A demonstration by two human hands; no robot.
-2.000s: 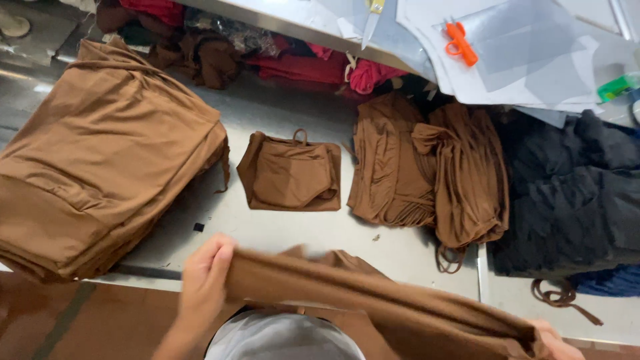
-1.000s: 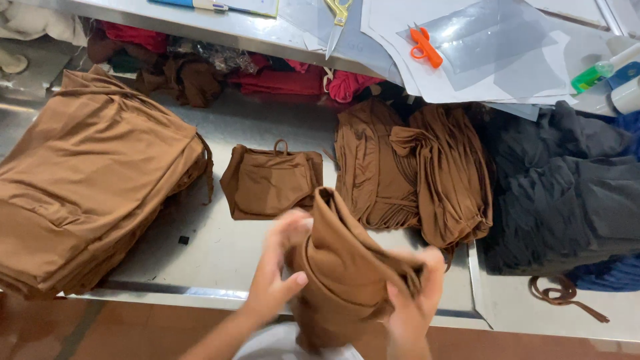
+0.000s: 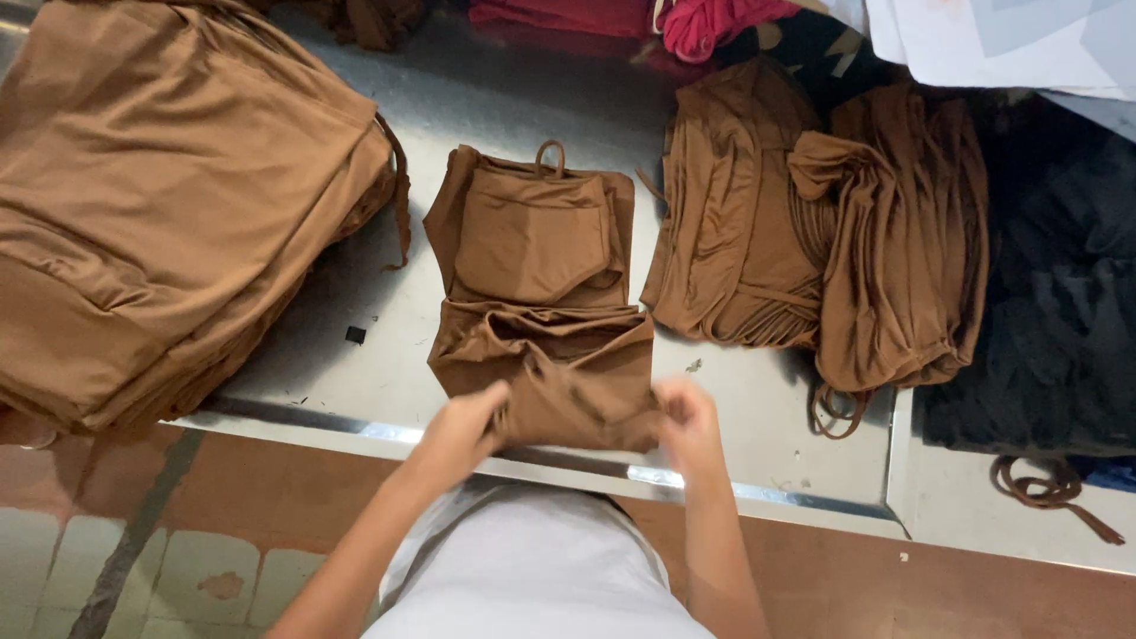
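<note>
A folded brown fabric piece [image 3: 577, 382] lies at the front edge of the metal table, directly below another folded brown piece [image 3: 532, 235] that has a small loop at its top. My left hand [image 3: 466, 430] grips the left side of the nearer piece, its fingertips partly hidden by cloth. On the right side, my right hand [image 3: 688, 417] holds the same piece near its corner, slightly blurred. A large stack of brown fabric [image 3: 177, 195] lies to the left. Gathered brown bundles [image 3: 737, 213] stand to the right of the two folded pieces.
Black fabric [image 3: 1065, 284] is piled at the far right, with a coiled brown cord [image 3: 1038, 484] in front. Red and pink cloth [image 3: 568, 16] lies at the back, and white sheets [image 3: 1003, 44] rest on a raised surface at the upper right. The table's metal rim [image 3: 763, 493] runs along the front.
The long brown cloth stretched between my hands was gathered into a folded bundle in the air, and now lies on the table below the looped piece. The view has moved closer.
</note>
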